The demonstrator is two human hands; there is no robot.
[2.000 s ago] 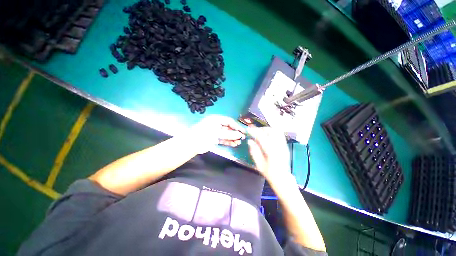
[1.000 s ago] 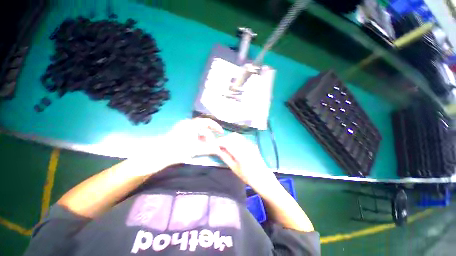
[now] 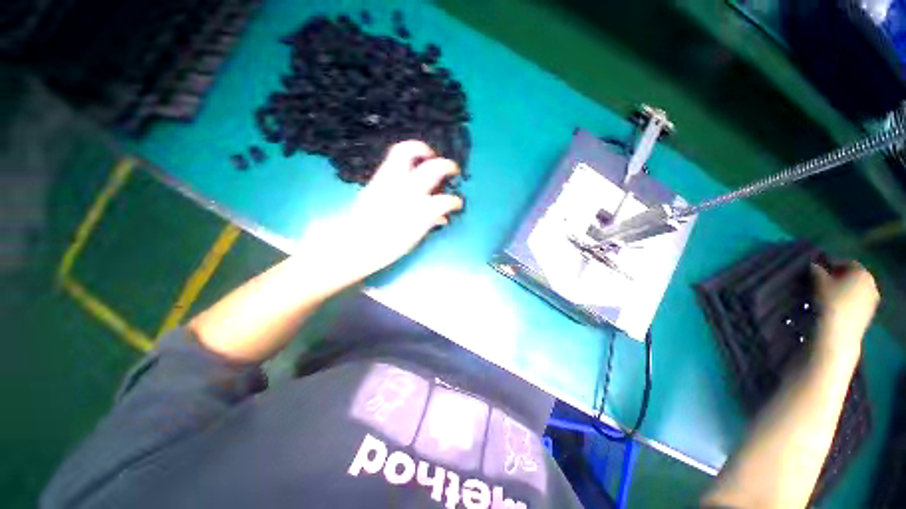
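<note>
A big heap of small black parts (image 3: 348, 94) lies on the left of the green-blue mat. My left hand (image 3: 397, 209) is at the heap's near right edge, fingers curled, with dark parts at the fingertips; whether it grips one is unclear. My right hand (image 3: 842, 298) is over the far end of the black tray stack (image 3: 760, 318) on the right, fingers bent down; its fingertips are blurred and I cannot tell if they hold anything. A few bright dots show in the tray beside the hand.
A grey fixture with a white top plate (image 3: 646, 283) stands mid-bench, with a metal clamp (image 3: 648, 144) and a ribbed rod (image 3: 795, 171) slanting up right. Black cables (image 3: 648, 383) hang over the bench edge. Black ribbed trays (image 3: 189, 75) lie far left. A blue bin (image 3: 616, 467) is below the bench.
My hands were together in front of the fixture. They have parted: the left moved to the black heap, the right out to the tray stack. The camera view has also shifted.
</note>
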